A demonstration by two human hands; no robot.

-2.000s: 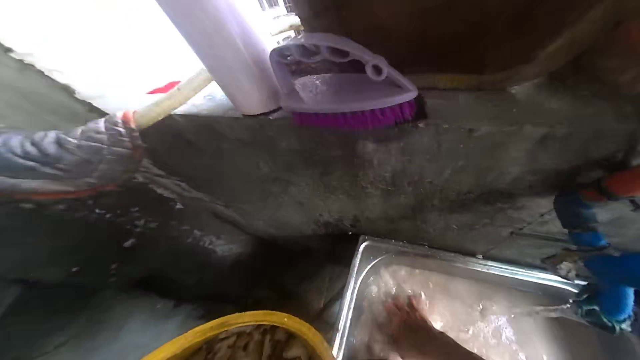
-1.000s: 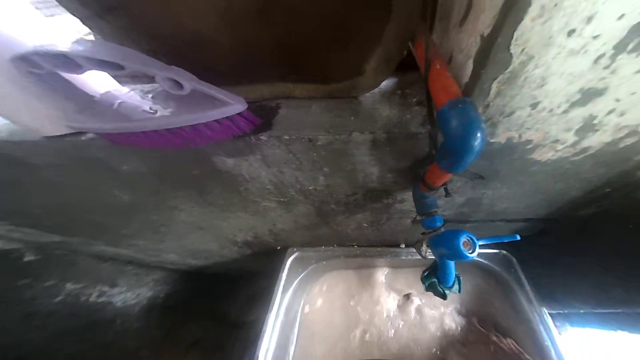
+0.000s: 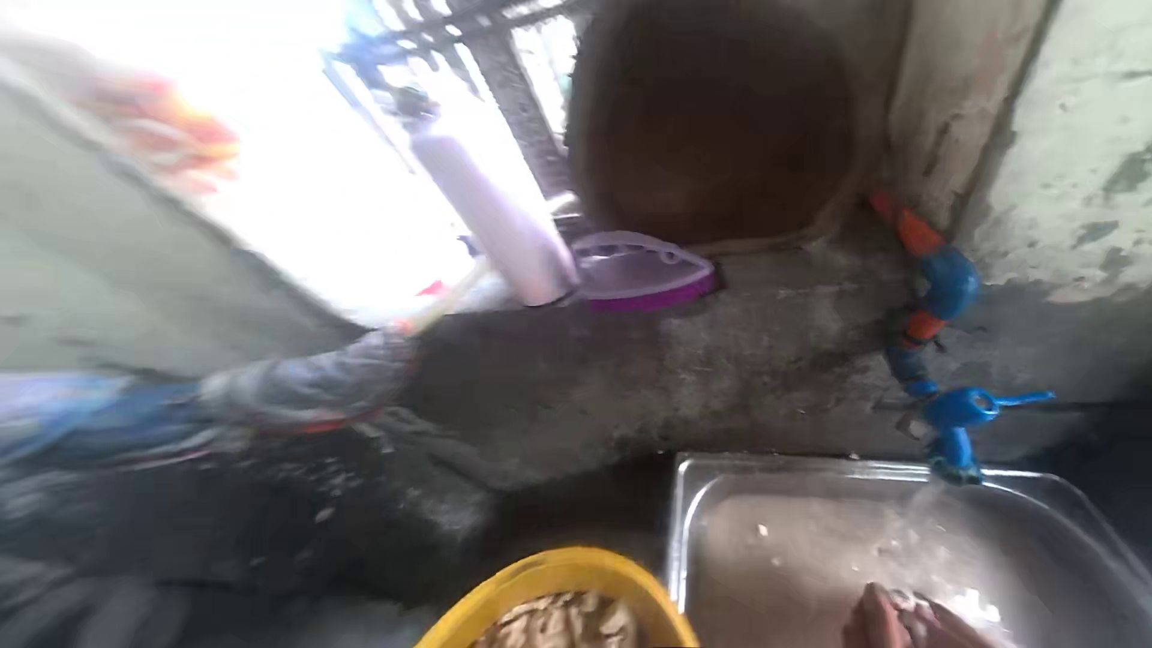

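What seems to be my right hand (image 3: 913, 621) is in the cloudy water of a rectangular metal basin (image 3: 681, 531), at the bottom edge of the view. It is blurred and cut off, so whether it grips something cannot be told. I do not make out my left hand. A blue plastic tap (image 3: 963, 409) stands over the basin's far rim, with water falling from its outlet. Left of the basin is a yellow tub (image 3: 576, 560) holding many pale, wet pieces (image 3: 562, 621) of an unclear kind.
A clear plastic scrubbing brush with purple bristles (image 3: 643, 279) lies on the concrete ledge beside a pale cylindrical bottle (image 3: 495, 216). Bunched grey cloth (image 3: 315, 382) lies at the left. An orange and blue pipe (image 3: 945, 279) runs down the wall to the tap.
The view has swung right and then partly back. The hand was spread in the basin's water two seconds ago; it is still in the basin now.
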